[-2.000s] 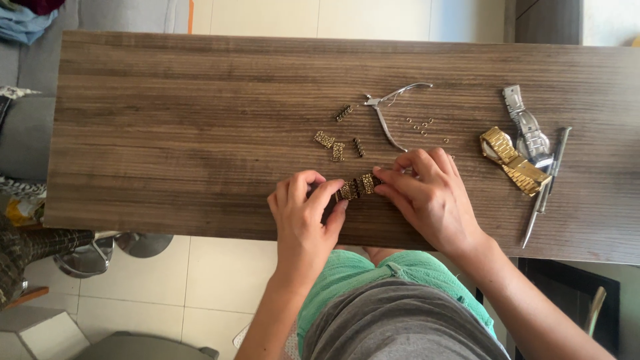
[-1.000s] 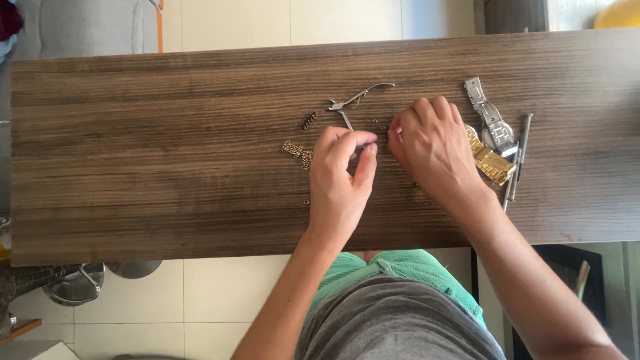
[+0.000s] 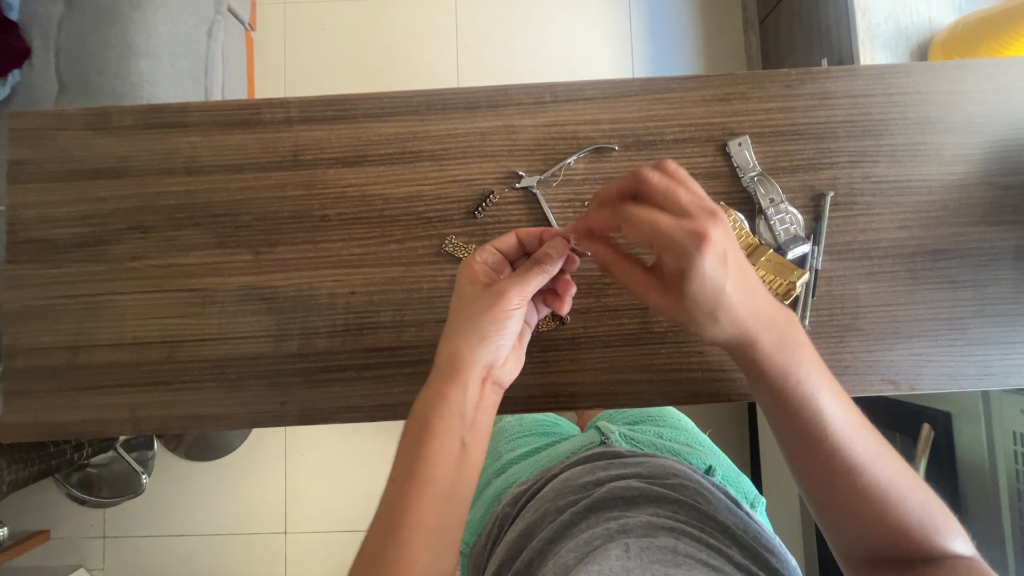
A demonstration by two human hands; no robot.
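My left hand [image 3: 512, 292] has its thumb and index finger pinched together over the wooden table [image 3: 240, 264], and a tiny item seems to be between the fingertips. The fingertips of my right hand [image 3: 668, 252] meet them from the right; what they pinch is too small to tell. Just beyond the hands lie metal nippers [image 3: 530, 182] with spread handles. A dark beaded piece [image 3: 485, 204] lies left of the nippers, and a gold-patterned beaded piece [image 3: 458, 247] is beside my left hand. Below the left fingers, another patterned piece [image 3: 550, 322] shows partly.
On the right lie a silver wristwatch [image 3: 768, 200], a gold wristwatch [image 3: 772, 268] partly behind my right hand, and thin metal rod-like tools [image 3: 818, 248]. The table's near edge runs just in front of my body. A grey sofa [image 3: 136, 48] stands beyond the far left edge.
Two seconds ago both hands held a patterned beaded band near the table's near edge. They have since let go of it and moved away from my body, and their fingertips now meet near the nippers.
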